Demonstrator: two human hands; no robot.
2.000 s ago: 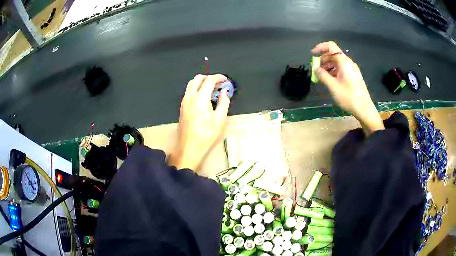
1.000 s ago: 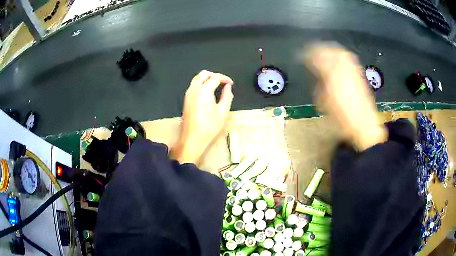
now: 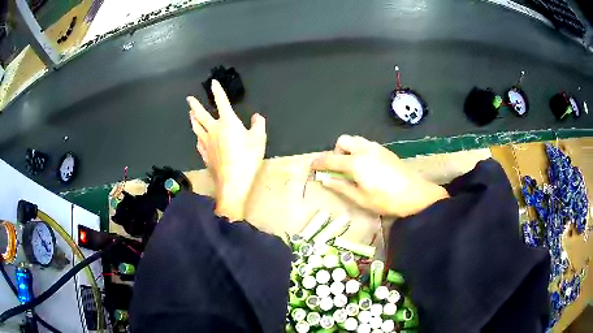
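Observation:
My left hand (image 3: pixel 229 140) is over the belt's near side with fingers spread and holds nothing. Its fingertips overlap the lower edge of a black housing (image 3: pixel 227 83); contact is unclear. My right hand (image 3: pixel 374 174) is above the cardboard-covered bench edge and pinches a green battery cell (image 3: pixel 329 176), mostly hidden by the fingers, with a thin dark red wire hanging down. Many green cells (image 3: pixel 335 286) are piled on the bench between my sleeves, several with pale ends up.
On the dark belt (image 3: pixel 312 78) at right are a round faceplate (image 3: pixel 408 106), a cell-fitted housing (image 3: pixel 482 105) and more discs. Waiting housings (image 3: pixel 135 213) lie by my left sleeve. A pressure gauge (image 3: pixel 40 243) is at far left, blue components (image 3: pixel 553 208) at far right.
The belt's parts have shifted right. My left hand has opened and moved left toward the black housing. My right hand has come down from the belt to the bench and now holds a cell.

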